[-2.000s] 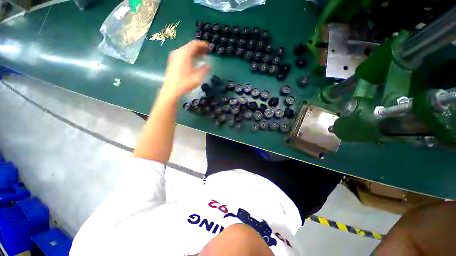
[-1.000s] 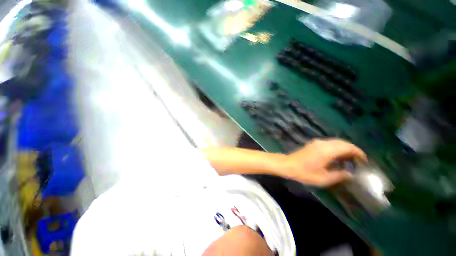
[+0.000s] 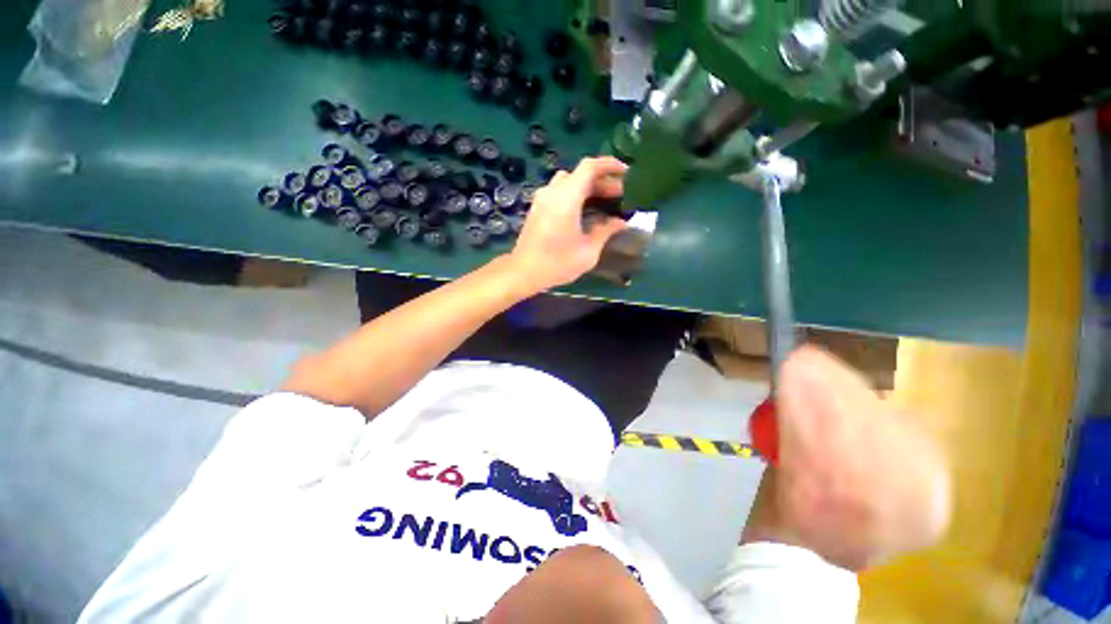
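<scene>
My left hand is at the silver press block under the press head, thumb and fingers around a small dark part mostly hidden by them. My right hand, blurred, is closed at the lower end of the steel press lever, beside its red ball knob. The green press stands over the block. Small black round parts with grey ring ends lie in a loose group left of my left hand. More black parts stand in tight rows farther away.
A clear bag and a pile of gold-coloured pins lie at the far left. A silver block is on the bench at right. Yellow-black tape is on the floor. Blue bins are at the right edge.
My left hand has gone from the far rows to the press block. My right hand has come into view at the lever. The view has swung towards the press.
</scene>
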